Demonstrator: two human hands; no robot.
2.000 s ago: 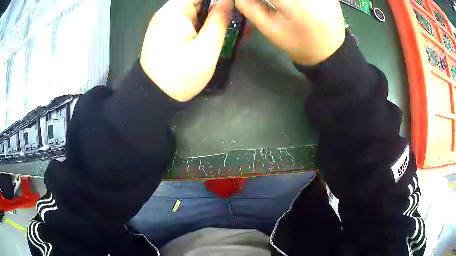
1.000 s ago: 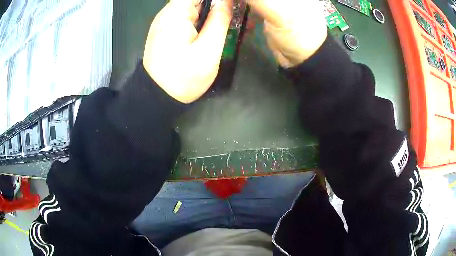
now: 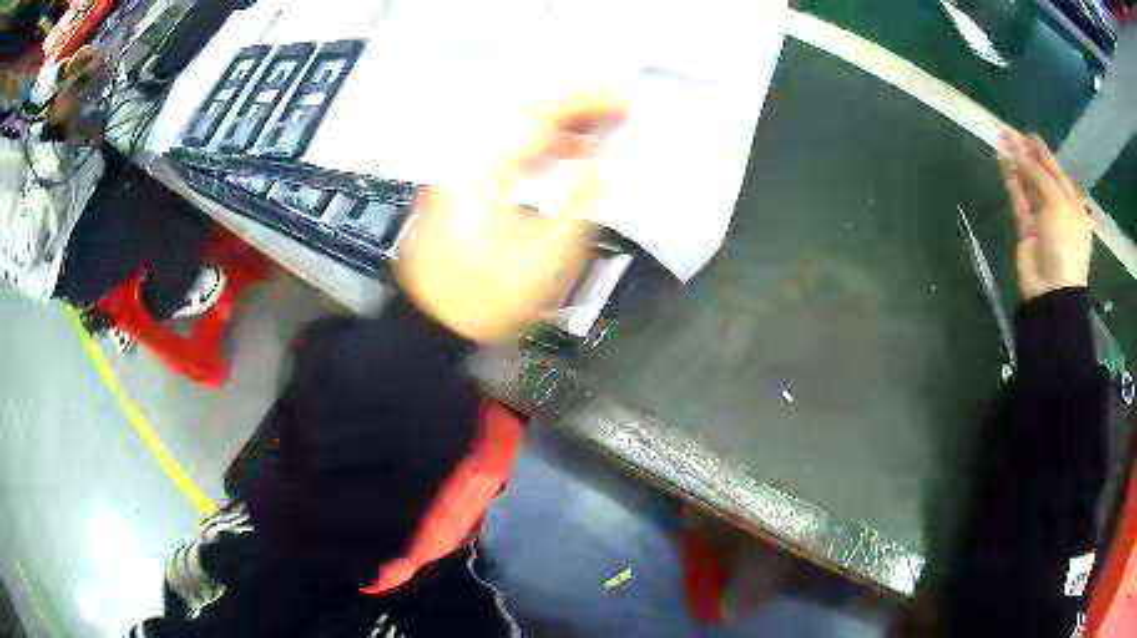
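Observation:
My left hand (image 3: 499, 249) is strongly blurred over the front part of the housing tray (image 3: 281, 199) at the left; whether it holds anything cannot be told. Black housings (image 3: 318, 100) lie in a row in the tray, beside the white cover sheet (image 3: 661, 112). One more pale and black piece (image 3: 596, 294) shows at the tray's corner, right of my left hand. My right hand (image 3: 1047, 218) is at the far right over the bench, fingers extended, with nothing seen in it. Slim silver tweezers (image 3: 985, 277) lie just left of it.
The dark green bench mat (image 3: 810, 312) has a scratched front edge and a small white bit (image 3: 787, 396) on it. A pale strip (image 3: 898, 77) runs along the back. Cables (image 3: 75, 137) are at the upper left. A red stool (image 3: 162, 327) stands on the floor at left.
The view has swung left. My hands have parted: the left moved to the housing tray, the right to the right side. The device they held together is no longer seen between them.

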